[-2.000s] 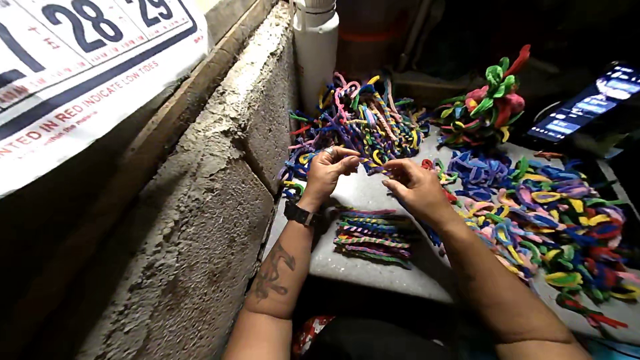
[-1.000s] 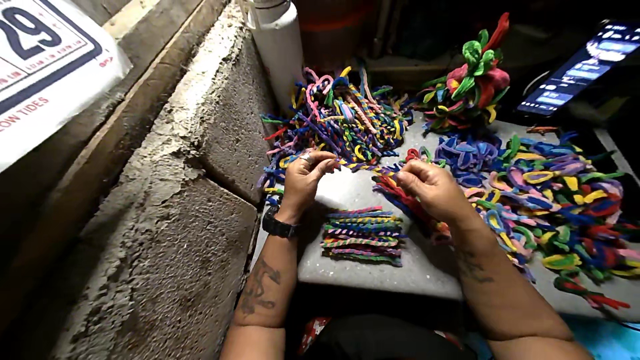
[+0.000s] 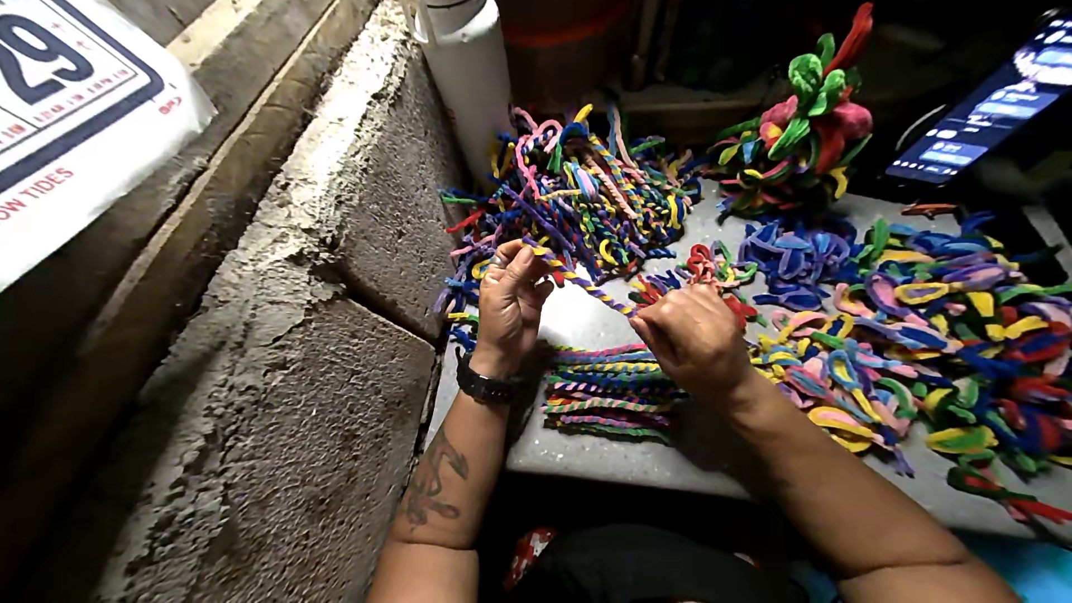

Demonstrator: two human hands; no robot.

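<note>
A yellow and purple twist of fuzzy pipe cleaners (image 3: 593, 289) stretches between my two hands. My left hand (image 3: 512, 297) pinches its upper left end between thumb and fingers. My right hand (image 3: 693, 335) is closed on its lower right end, and the fingertips are partly hidden. Under and between the hands, a row of twisted pipe cleaners (image 3: 611, 394) lies side by side on the grey tabletop (image 3: 586, 456). Behind my left hand rises a tangled heap of multicoloured twists (image 3: 603, 193). Red and purple pieces (image 3: 712, 268) lie just behind my right hand.
A rough concrete block wall (image 3: 335, 402) borders the left side, below a printed calendar sheet (image 3: 84, 126). A white bottle (image 3: 473, 84) stands behind. Looped pipe-cleaner pieces (image 3: 921, 335) cover the right side, with a pipe-cleaner flower bunch (image 3: 804, 134) and a lit phone (image 3: 980, 109) beyond.
The yellow and purple twist now shows stretched slantwise between both hands, the right end lower. The view has shifted to the right.
</note>
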